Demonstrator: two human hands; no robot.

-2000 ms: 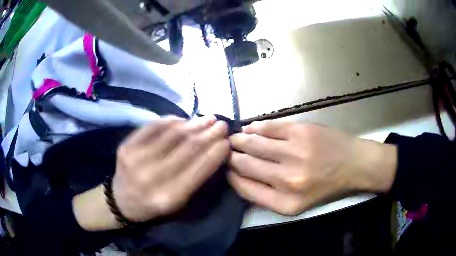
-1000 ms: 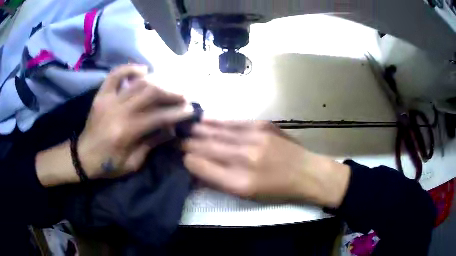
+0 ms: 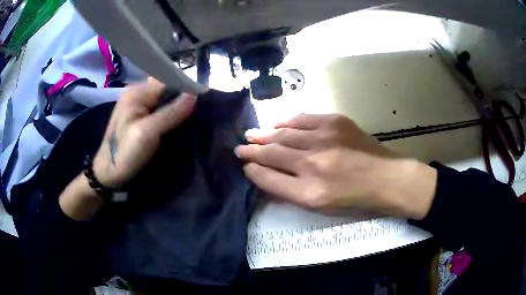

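Observation:
A dark fabric panel (image 3: 213,219) lies from the needle area down over the table's front edge. My left hand (image 3: 135,135) holds the dark cloth at its upper left, thumb and fingers pinched, below the machine arm. My right hand (image 3: 323,161) lies at the panel's right edge with its fingertips on the cloth edge. The presser foot and needle area (image 3: 265,83) is just above the cloth's top edge; I cannot tell whether the cloth lies under the foot. The pale grey-blue garment body (image 3: 75,57) with pink trim (image 3: 62,84) is bunched at left.
The white sewing machine head (image 3: 242,20) crosses the top. Scissors with dark red handles (image 3: 500,135) lie at right on the cream machine bed (image 3: 375,80). A printed scale (image 3: 323,236) runs along the front edge. Green mesh (image 3: 34,23) is at upper left.
The dark cloth has moved up to the needle area and is spread flatter. My hands, bunched together at the cloth edge before, are now apart, the right one at the panel's right edge.

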